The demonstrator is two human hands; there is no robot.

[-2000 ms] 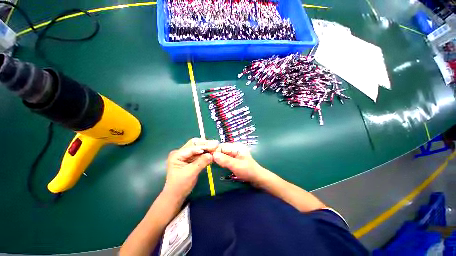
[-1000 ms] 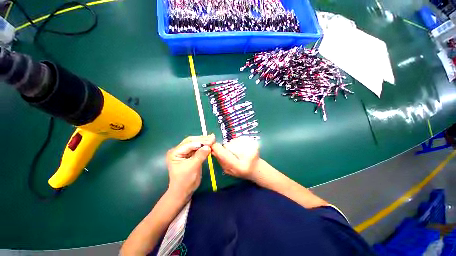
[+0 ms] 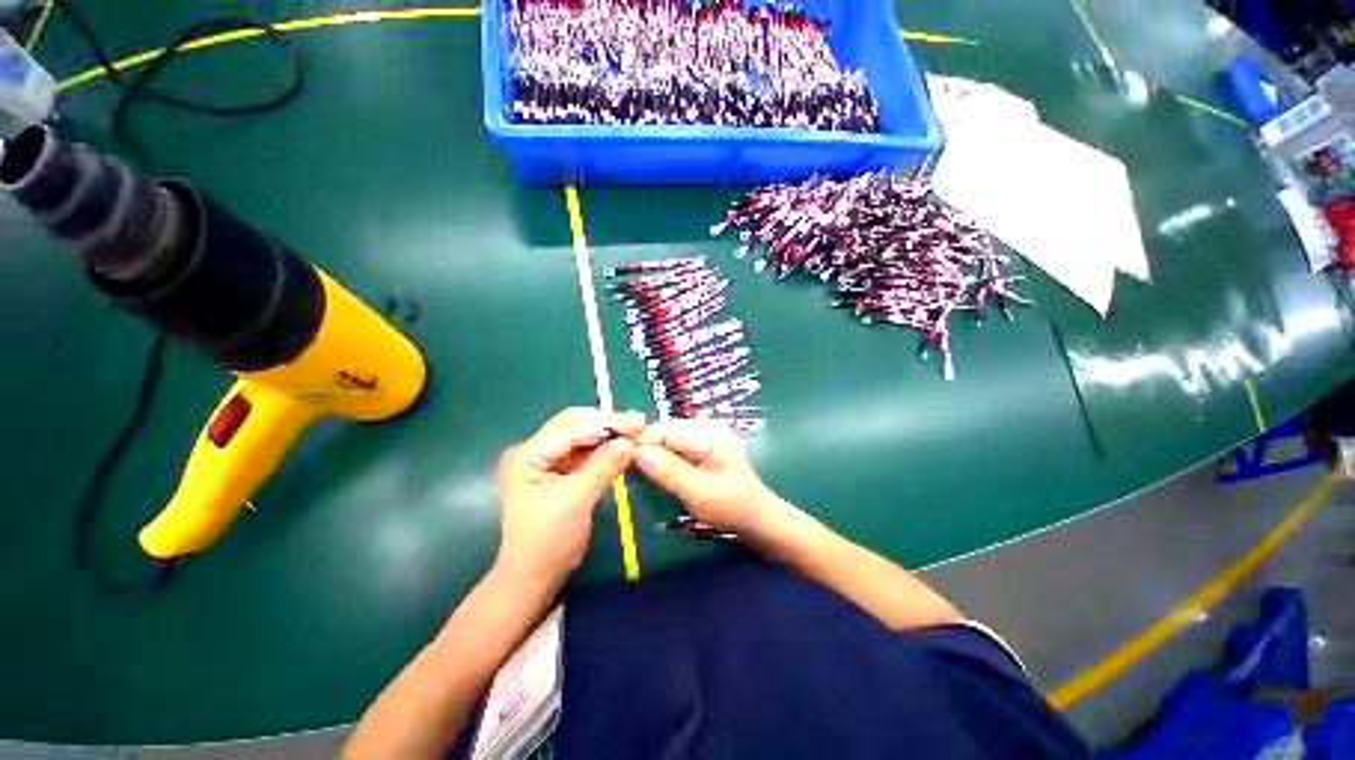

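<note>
My left hand [image 3: 557,478] and my right hand [image 3: 702,471] meet at the fingertips over the yellow line. They pinch a small wire lead [image 3: 611,435] between them; only a dark bit of it shows, the rest is hidden by the fingers. A ladder-like row of leads [image 3: 687,334] lies just beyond my right hand, right of the yellow line. A few leads [image 3: 699,527] lie under my right wrist, near my body. A large loose pile of leads [image 3: 877,245] lies farther right.
A yellow heat gun [image 3: 305,371] lies at the left, its black nozzle pointing far left, with a looped black cord [image 3: 208,104]. A blue bin [image 3: 713,155] full of leads stands at the back. White paper sheets [image 3: 1040,186] lie right of it. Two small black pieces lie near the gun.
The view has shifted slightly. My right hand has tilted and shifted compared with one second ago, and the few leads under its wrist show again. Both hands stay together at the fingertips.
</note>
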